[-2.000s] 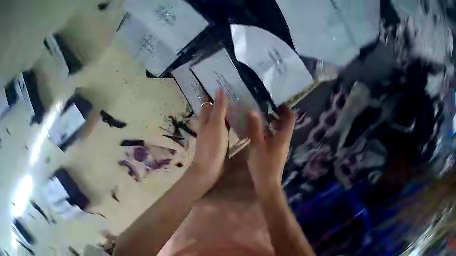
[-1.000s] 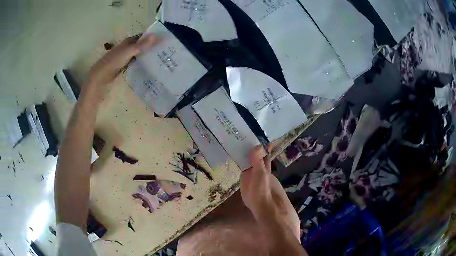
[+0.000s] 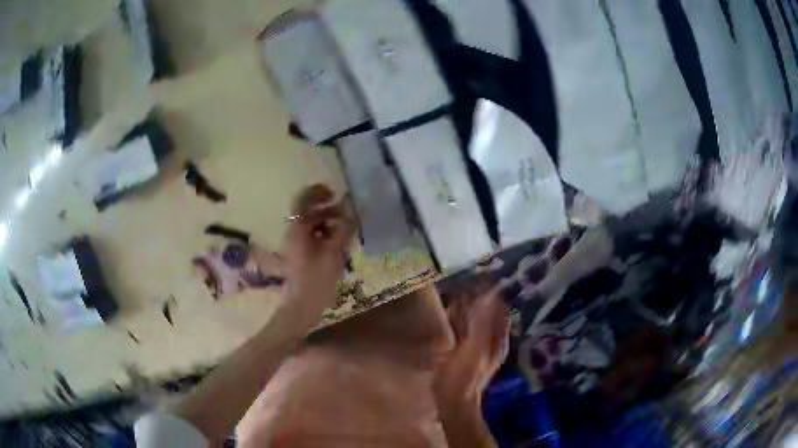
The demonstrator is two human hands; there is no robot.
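Note:
My left hand (image 3: pixel 319 229) is blurred over the table, left of the narrow strip bundle, fingers curled; whether it holds anything cannot be told. My right hand (image 3: pixel 477 337) is blurred just off the table edge, below the bundles, with thumb and fingers apart and nothing visible in it. A narrow strip bundle (image 3: pixel 374 197) and a wider rectangular panel (image 3: pixel 442 197) lie side by side, white paper on top. Two more rectangular panels, one at the left (image 3: pixel 317 80) and one beside it (image 3: pixel 387 61), lie beyond them. A curved piece (image 3: pixel 522 179) lies to the right.
A large cut lay (image 3: pixel 604 114) covers the table at the right. Small bundles (image 3: pixel 131 166) lie at the left. A printed scrap (image 3: pixel 234 267) and black offcuts (image 3: pixel 203 181) lie left of my left hand. Waste and blue material (image 3: pixel 525 407) lie beyond the table edge (image 3: pixel 385 302).
My left hand has left the far panels and come down near the table edge. My right hand has let go of the rectangular panel and moved off the edge. The panels now sit straighter in line.

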